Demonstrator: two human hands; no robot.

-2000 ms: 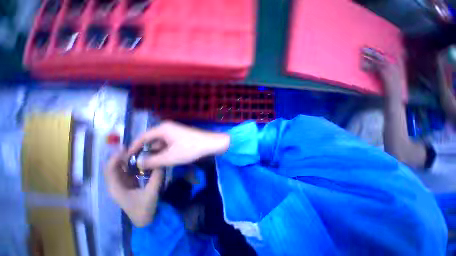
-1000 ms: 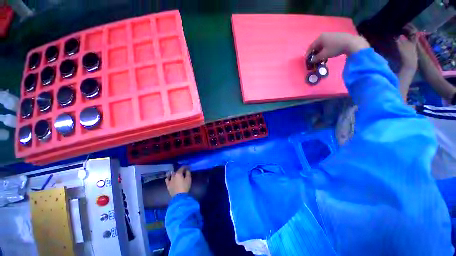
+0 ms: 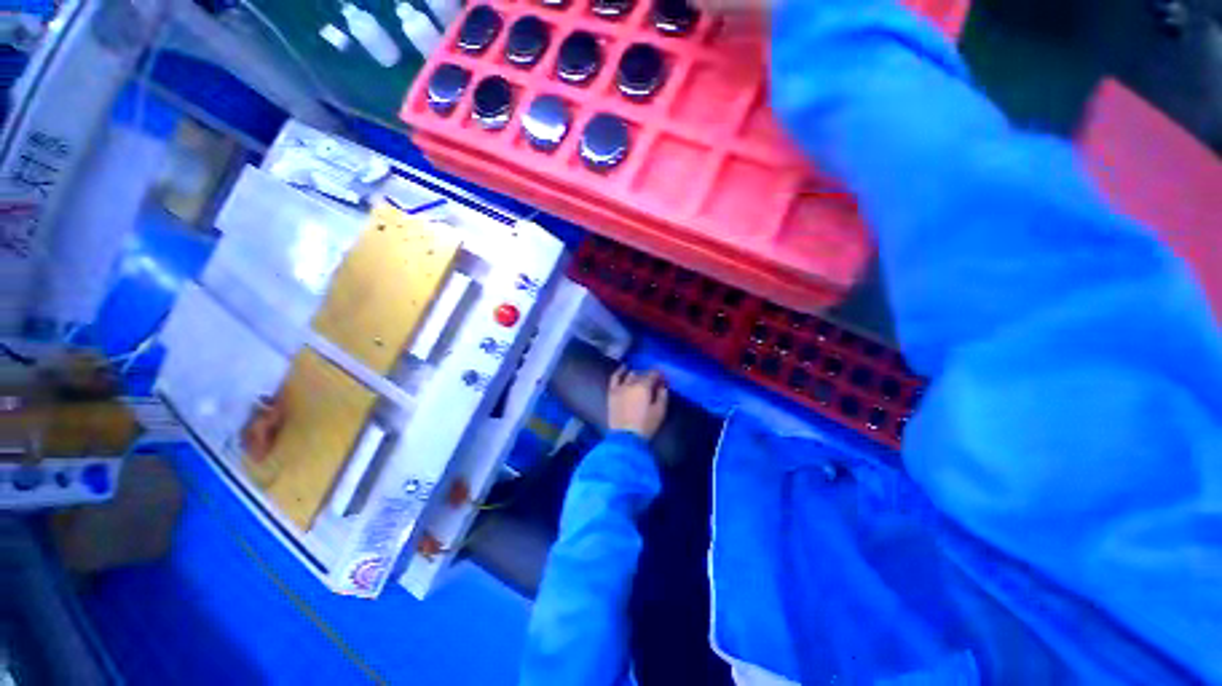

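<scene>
The pink-red foam tray (image 3: 657, 231) lies at the top. Dark, glossy round units (image 3: 606, 140) sit in its left pockets; pockets towards the right are empty. My right arm reaches over the tray from the right. Only a small, blurred part of my right hand (image 3: 737, 11) shows at the top edge; its fingers and anything in them are out of the picture. My left hand (image 3: 637, 402) rests on the dark-clothed leg beside the machine, with fingers loosely bent and nothing visible in it.
The white benchtop machine (image 3: 462, 389) stands left, with gold plates (image 3: 389, 291), a brown-orange fixture (image 3: 264, 429) and a red button (image 3: 507, 315). A darker red crate (image 3: 831, 373) with small cells lies below the tray. A plain foam sheet (image 3: 1163, 181) shows at right; white bottles (image 3: 369, 36) stand at the back.
My right hand has moved from the round units on the plain foam sheet to over the pocketed tray. The view has turned towards the machine. My left hand stays by the leg.
</scene>
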